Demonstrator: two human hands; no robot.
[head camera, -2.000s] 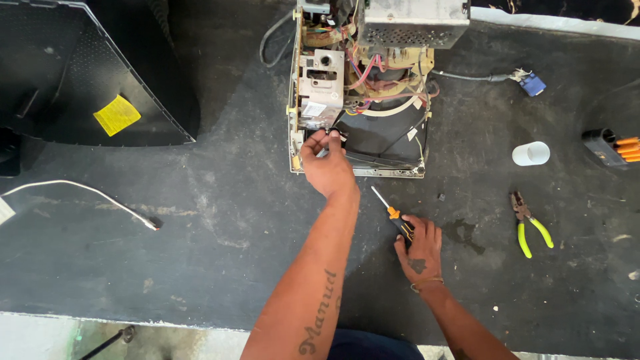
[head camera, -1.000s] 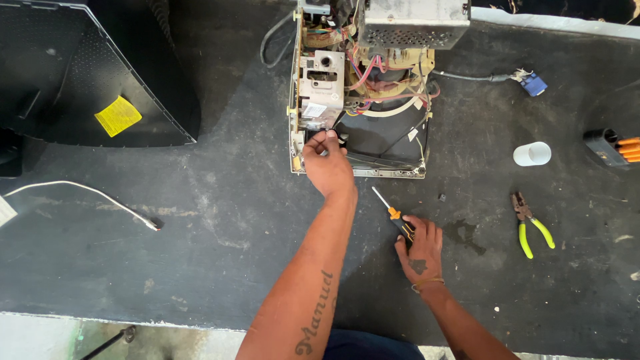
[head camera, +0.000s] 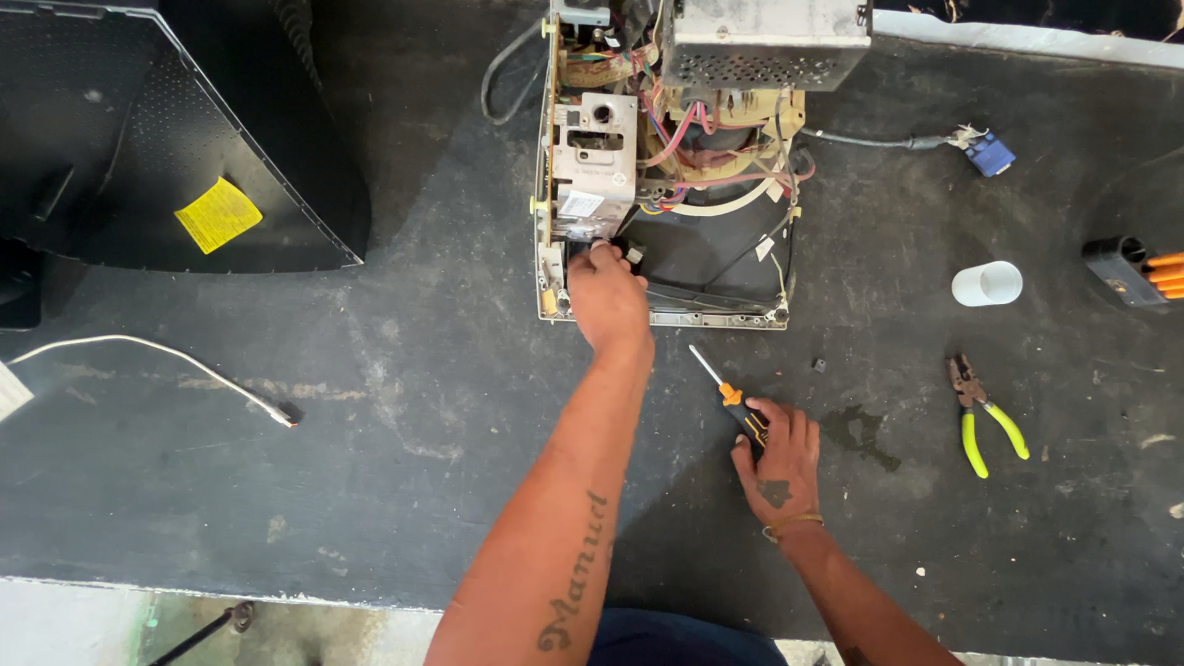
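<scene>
An opened CRT monitor (head camera: 721, 319) lies at the top centre, with its wiring, picture tube and a perforated metal box (head camera: 768, 60) exposed. My left hand (head camera: 610, 301) reaches into its lower left corner, below a metal shield bracket (head camera: 597, 157). The fingertips are bent together at something dark there; whether they grip it is hidden. On the table below the monitor, my right hand (head camera: 782, 462) rests around the black and orange handle of a screwdriver (head camera: 731, 395), whose tip points up and left.
A black plastic monitor housing (head camera: 305, 185) with a yellow label stands at left, above a white cable (head camera: 185, 365). To the right lie pliers (head camera: 971, 398) with yellow-green handles, a white cup (head camera: 988, 284), a blue connector (head camera: 990, 154) and a black holder (head camera: 1124, 268) beside orange handles.
</scene>
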